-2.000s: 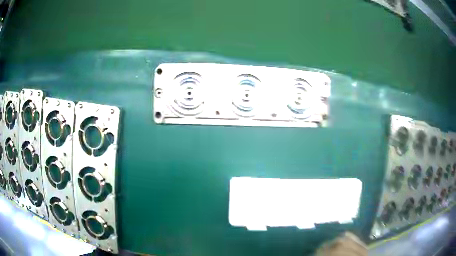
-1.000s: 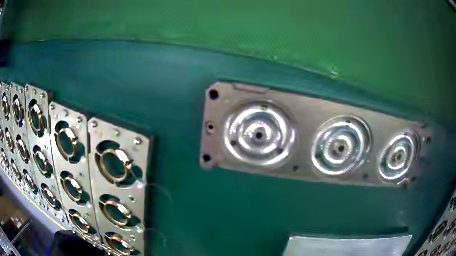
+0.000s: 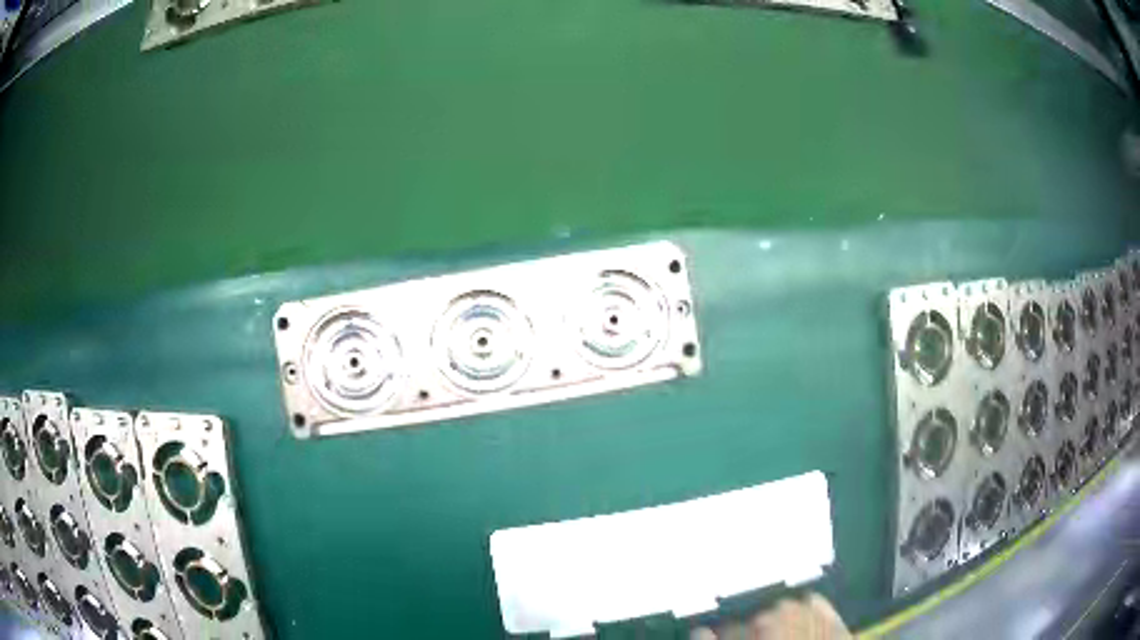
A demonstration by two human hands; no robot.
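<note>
A silver three-disc plate [image 3: 483, 340] lies singly on the green bench in mid view, its right end tilted upward in the picture. Below and right of it lies a white notched sheet [image 3: 663, 550], tabs toward me. What seems to be my right hand [image 3: 785, 620] shows small and blurred at the bottom edge, close to the sheet's lower right corner. It is mostly cut off, so its grip, and whether it touches the sheet, cannot be told. My left hand is out of the picture.
Overlapping rows of three-hole plates stand at the lower left [image 3: 188, 525] and at the right [image 3: 928, 438]. Beyond the bench runs a green belt [image 3: 550, 138], with parts of plates at its far side, top left [image 3: 231, 13] and top right [image 3: 825, 6]. A yellow line runs lower right.
The camera view has swung and pulled back from the plate. Plate and sheet now tilt up to the right. The hand, absent one second ago, shows again at the bottom.
</note>
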